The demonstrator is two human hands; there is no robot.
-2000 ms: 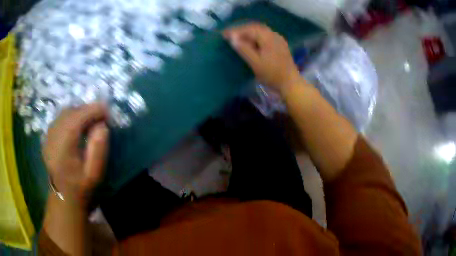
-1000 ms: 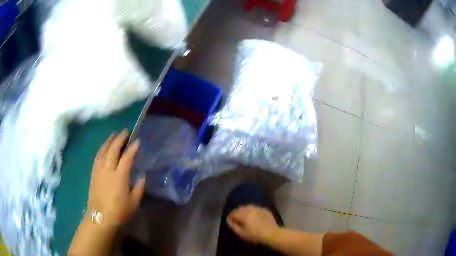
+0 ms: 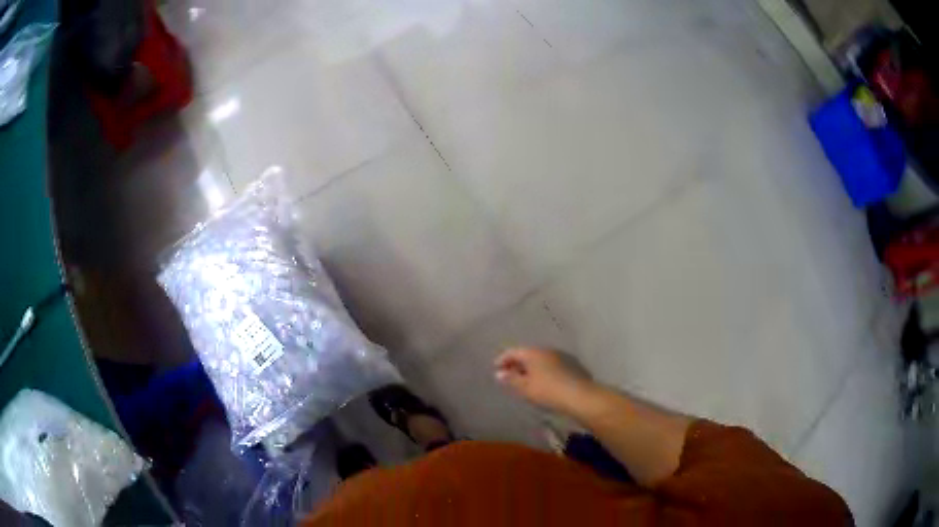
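My right hand (image 3: 541, 379) hangs over the tiled floor at the lower middle, fingers curled in, with nothing seen in it. My left hand is out of the picture. A large clear plastic bag (image 3: 270, 319) full of small whitish parts, with a white label, lies at the left beside the bench, clear of my right hand. A second bag with white contents (image 3: 62, 458) sits on the green bench (image 3: 31, 278) at the lower left.
Pale tiled floor (image 3: 494, 206) spans the middle. A blue bag or bin (image 3: 860, 149) and red items (image 3: 916, 262) stand at the right edge. A red object (image 3: 154, 82) is at the upper left. A blue crate (image 3: 165, 407) is partly under the large bag. My feet show below.
The view has swung right, away from the bench and the loose white pile. My left hand has left the picture. My right hand now shows over the floor instead of against my dark trouser leg.
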